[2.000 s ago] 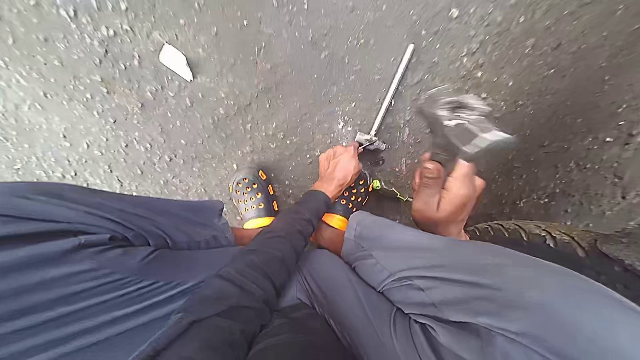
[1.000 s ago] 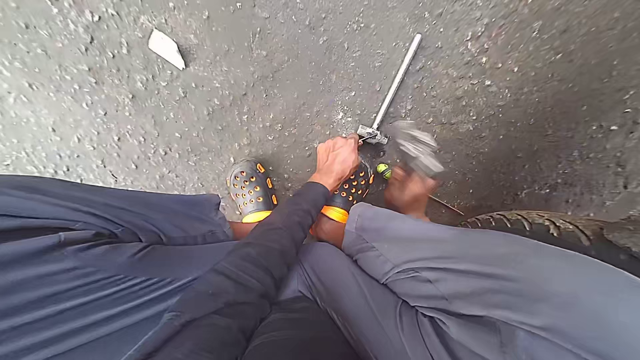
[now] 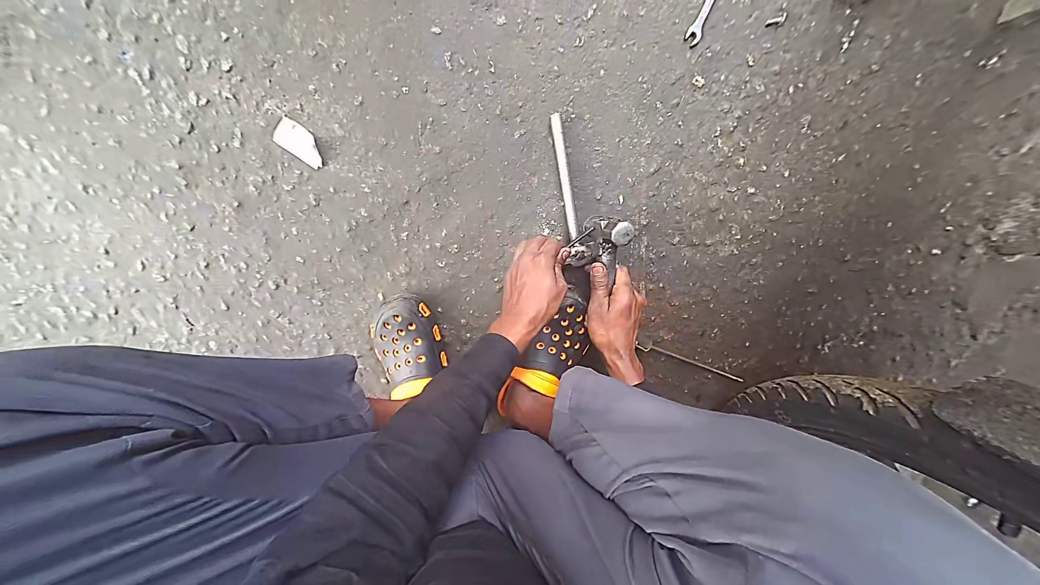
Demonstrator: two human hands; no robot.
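Observation:
My left hand (image 3: 534,284) pinches a thin dark metal piece (image 3: 580,237) against a metal fitting (image 3: 578,257) at the lower end of a long metal rod (image 3: 562,171) lying on the ground. Just right of it, my right hand (image 3: 615,318) grips the handle of a hammer (image 3: 622,234). The hammer's head is beside the fitting and partly overlaps it in view, so contact cannot be told. Both hands are over the toe of the right black clog (image 3: 561,335), which has orange-rimmed holes.
An open-end wrench (image 3: 695,31) lies on the rough ground at the top. A white scrap (image 3: 297,142) is at the upper left. The left clog (image 3: 406,337) stands apart from the other. A tire (image 3: 845,406) is at the lower right, with a thin rod (image 3: 695,363) near it.
The blurred hammer, up and to the right two seconds ago, is now down beside the fitting and sharp. The rod on the ground points more straight up in view. The wrench has come into view.

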